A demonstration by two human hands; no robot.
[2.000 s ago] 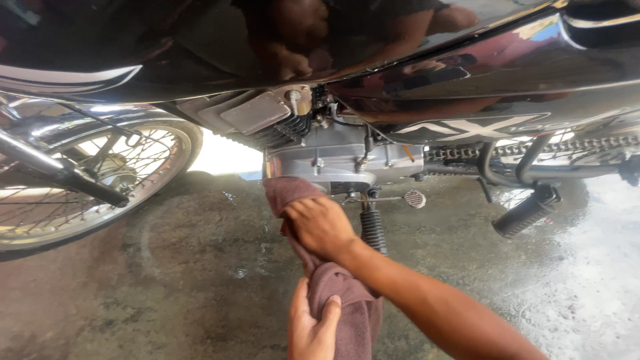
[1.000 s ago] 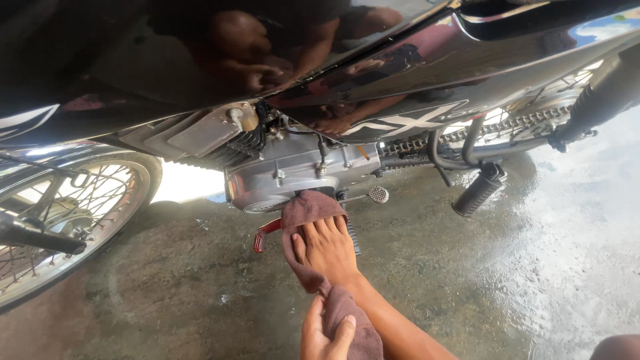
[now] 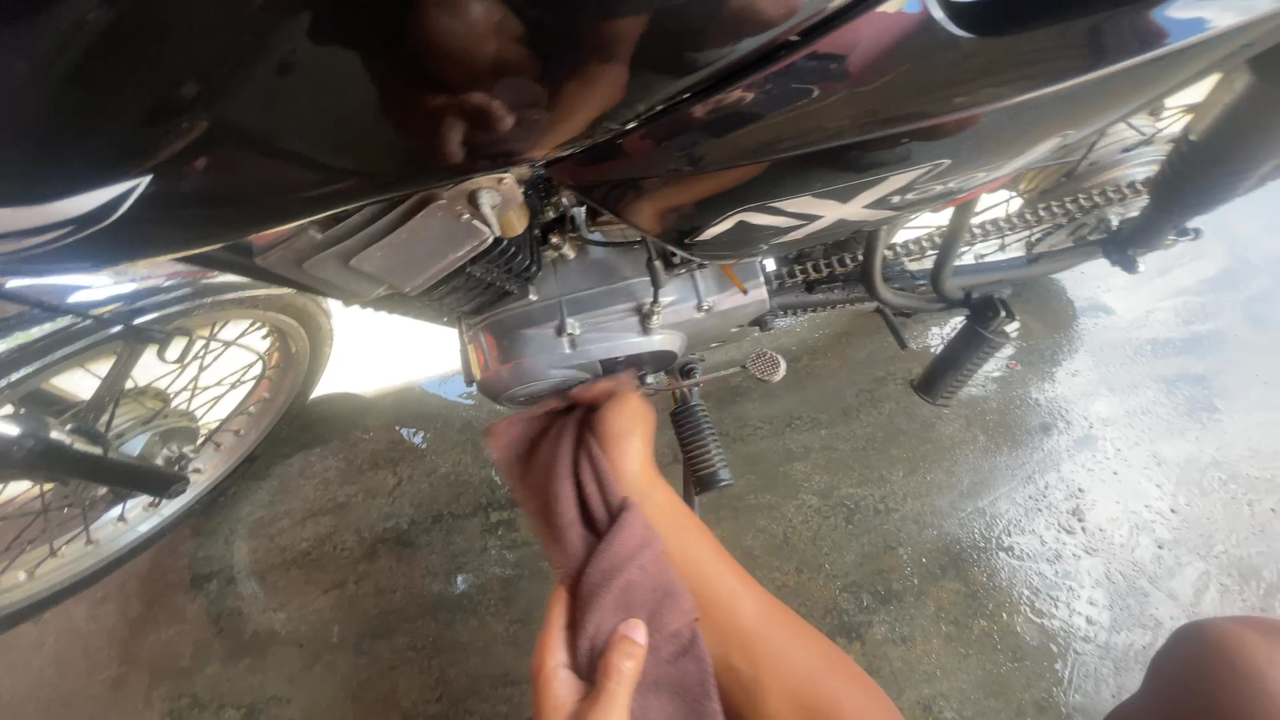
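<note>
A brown cloth (image 3: 640,590) stretches between both hands below the motorcycle's metal engine cover (image 3: 600,320). My right hand (image 3: 622,430) grips its upper end against the lower edge of the cover, fingertips partly hidden. My left hand (image 3: 590,660), at the bottom of the view, holds the hanging part between thumb and fingers. Just right of my right hand are a ribbed rubber footrest (image 3: 703,447) and a brake pedal (image 3: 764,366) with a round, textured pad. Finned engine cylinder (image 3: 490,270) parts lie above the cover.
The black glossy body panel (image 3: 300,120) spans the top. At left stands the spoked front wheel (image 3: 290,350); at right are the drive chain (image 3: 1050,215), a rear footrest (image 3: 965,355) and an exposed shock absorber (image 3: 1190,170). The concrete floor (image 3: 380,560) is wet. A knee (image 3: 1215,670) shows lower right.
My right hand has shifted on the cloth at the cover's lower edge, and more cloth now hangs left of it. The red-coloured lever seen a second ago beside the cloth is no longer visible.
</note>
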